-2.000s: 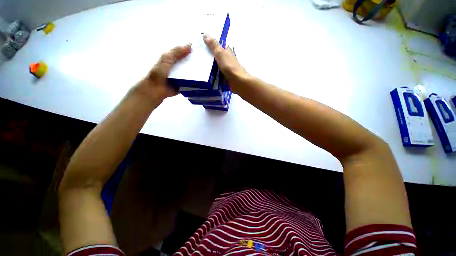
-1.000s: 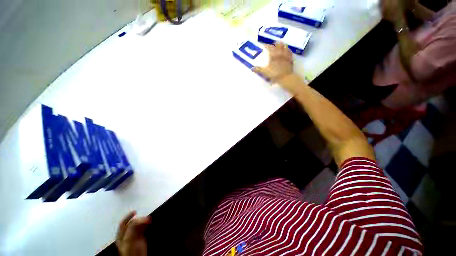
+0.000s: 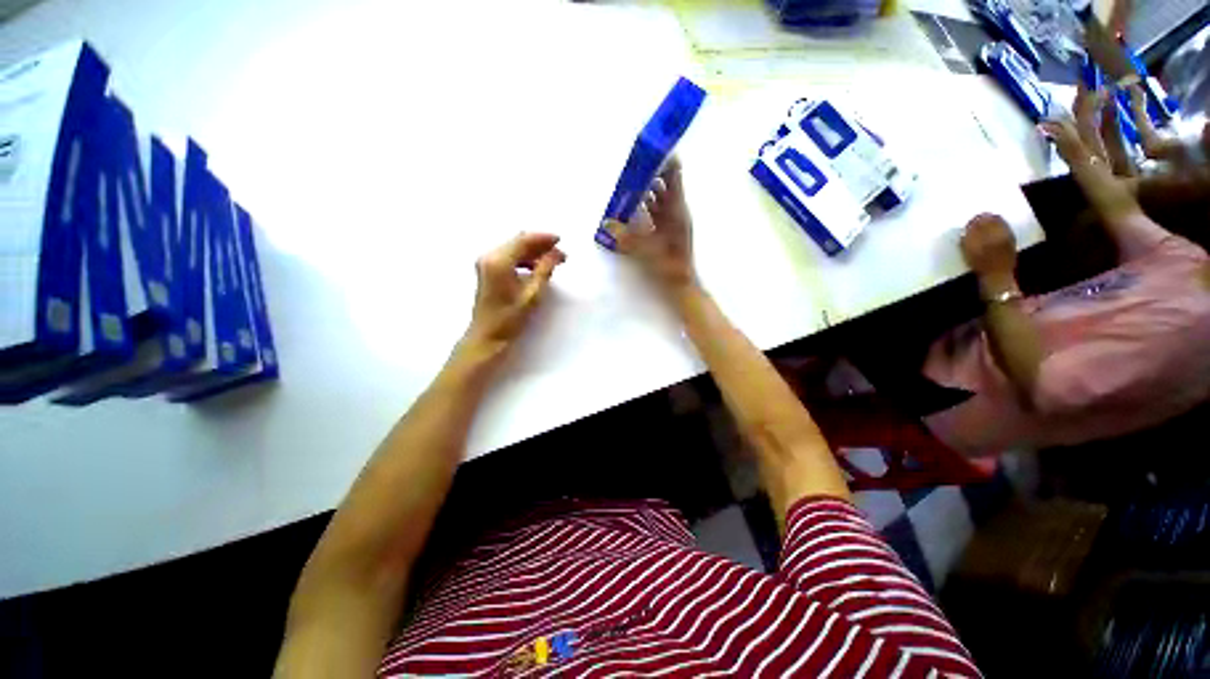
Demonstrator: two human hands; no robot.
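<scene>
My right hand (image 3: 664, 228) is shut on a slim blue-edged retail box (image 3: 644, 162), held on its edge and tilted over the white table, with its blue side facing me. My left hand (image 3: 511, 285) is just left of the box, empty, fingers curled and apart, not touching it. A row of finished boxes (image 3: 166, 265) stands on edge at the far left, blue edges side by side, leaning slightly. Two waiting boxes (image 3: 816, 173) lie flat to the right of my right hand, white fronts with dark blue panels up.
The white table (image 3: 385, 173) has yellow tape near the waiting boxes. At the right a co-worker in pink (image 3: 1088, 338) has hands over loose blue-white goods (image 3: 1015, 80). A red stool (image 3: 902, 458) and a brown carton (image 3: 1022, 544) are below the table.
My right hand has picked up a box from the waiting ones and brought it towards me. My left hand has come up over the table. The view has shifted, showing more of the co-worker.
</scene>
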